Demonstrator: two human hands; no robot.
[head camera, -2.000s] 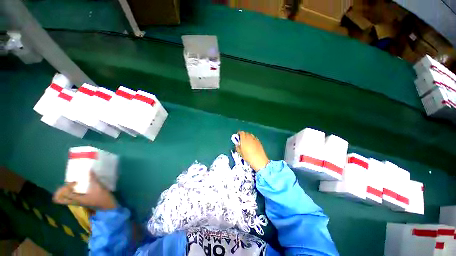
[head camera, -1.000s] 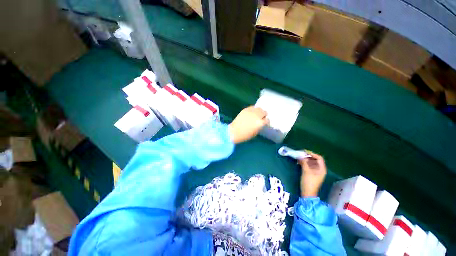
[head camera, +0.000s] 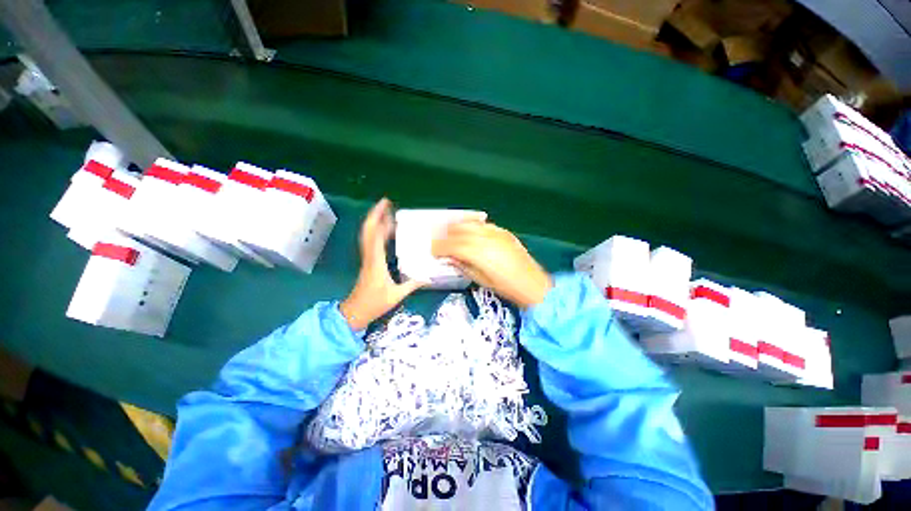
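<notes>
A white box (head camera: 415, 240) is held between my two hands, just above the heap of looped accessories. My left hand (head camera: 378, 271) is at the box's left side, thumb along its lower edge and fingers raised. My right hand (head camera: 489, 257) lies over the box's right part, fingers on its top. No looped accessory shows apart from the heap, and the box's inside is hidden. The tangled white heap of looped accessories (head camera: 425, 374) lies against my front, above a white printed cloth (head camera: 459, 484) with black letters.
Closed white boxes with red bands stand in a row at left (head camera: 290, 220) and at right (head camera: 644, 289). More boxes sit at lower right (head camera: 834, 439) and far right (head camera: 859, 165). A grey post (head camera: 95, 90) rises at upper left beside the dark green belt (head camera: 559, 165).
The white box has come from the belt's near edge to above the heap. My right hand has moved from holding a looped accessory onto the box. The view has turned back to the left.
</notes>
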